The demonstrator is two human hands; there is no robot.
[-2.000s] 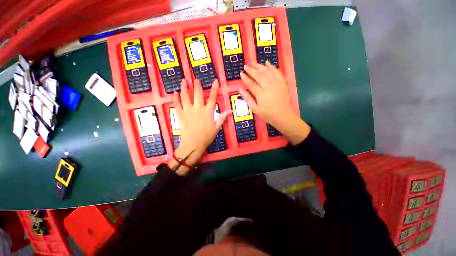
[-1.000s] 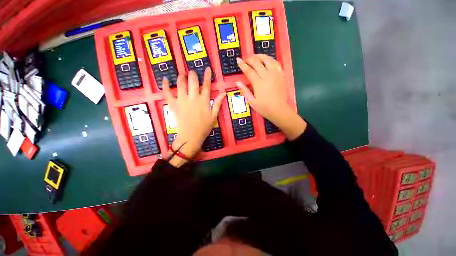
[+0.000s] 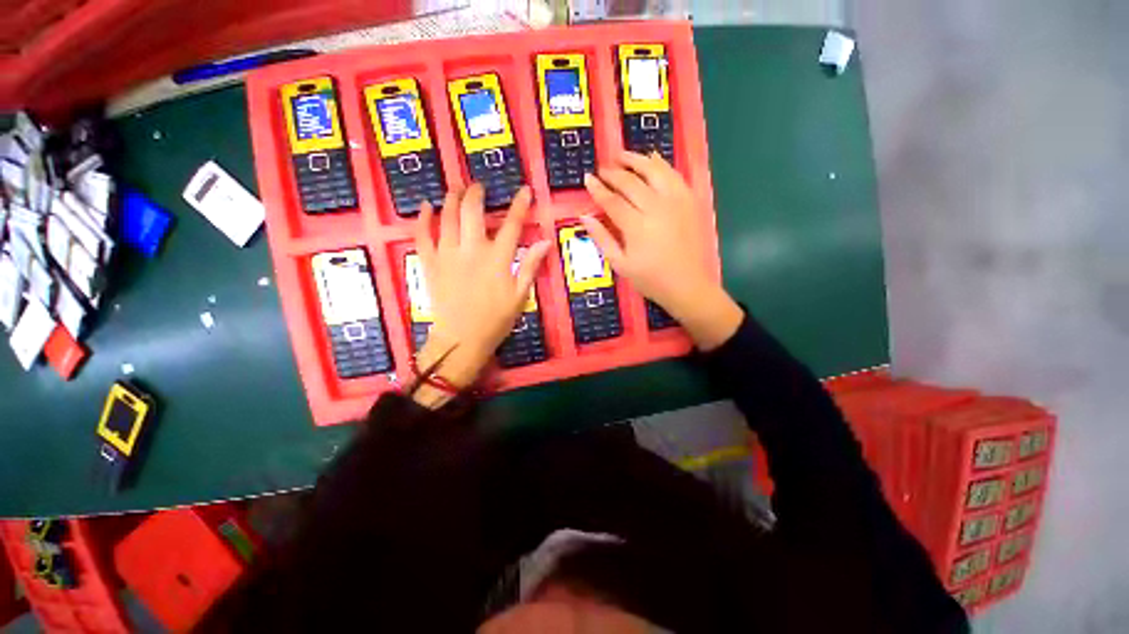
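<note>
A red phone tray (image 3: 291, 291) lies on the green bench with keypad phones in two rows. In the back row the four left phones, such as the far left one (image 3: 317, 143), show blue screens; the rightmost (image 3: 644, 93) shows white. Visible front-row screens are white, as on the front left phone (image 3: 350, 310). My left hand (image 3: 471, 266) lies over the tray's middle, fingertips at the keypad of the third back phone. My right hand (image 3: 656, 235) has its fingers at the fourth and fifth back phones' lower ends. My hands partly hide several front-row phones.
A heap of batteries (image 3: 56, 235) and a loose white battery (image 3: 225, 202) lie left of the tray. A single phone (image 3: 123, 427) lies at front left. A blue stick (image 3: 260, 65) lies behind the tray. Red trays (image 3: 1003, 495) stand at lower right; a red stool (image 3: 180, 564) is lower left.
The third and fourth back-row screens have turned from white to blue. My hands stay over the same part of the tray, with small finger shifts. The view has shifted slightly.
</note>
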